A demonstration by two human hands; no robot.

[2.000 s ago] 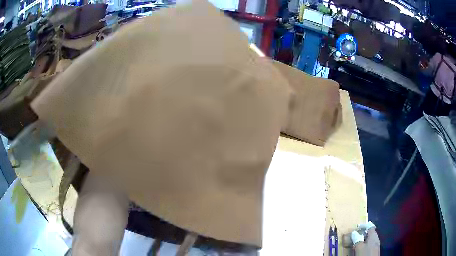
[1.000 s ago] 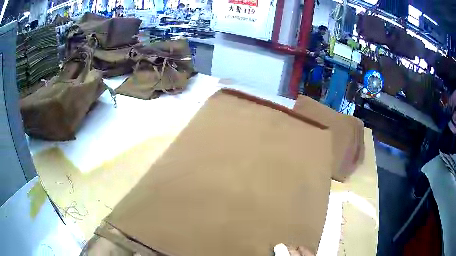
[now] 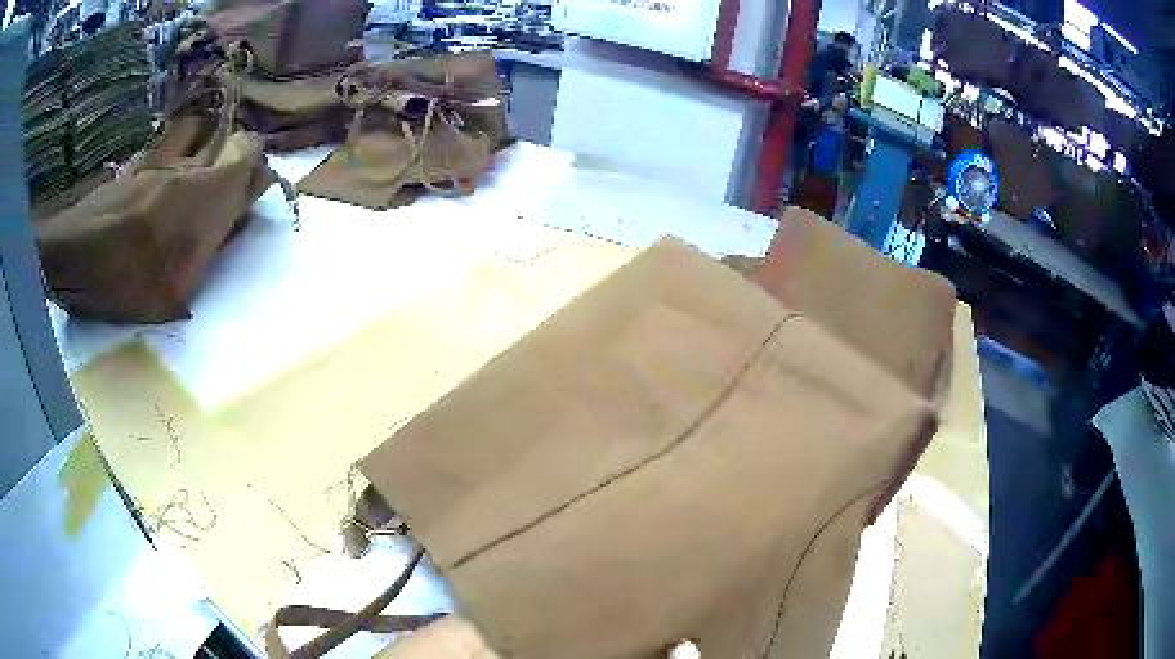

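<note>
A large soft brown tote bag [image 3: 644,438] lies aslant in front of me, with a dark seam across its face. Its narrow brown strap [image 3: 342,621] loops out at the lower left. My left hand [image 3: 451,640] shows only as a small patch at the bottom edge, beside the bag's near left edge; its fingers are hidden. Of my right hand, only a white-wrapped fingertip [image 3: 683,651] shows at the bottom edge, against the bag; the rest is cut off.
More brown bag pieces [image 3: 857,290] lie behind the bag at the right. Waiting brown bags [image 3: 155,232] sit at the far left and back. Loose threads [image 3: 181,512] lie on the tan card at the left. A red pipe [image 3: 781,142] and a person [image 3: 831,77] are behind.
The bag has turned and now shows a face with a seam. The strap has come into view at the lower left. Both hands show less than before.
</note>
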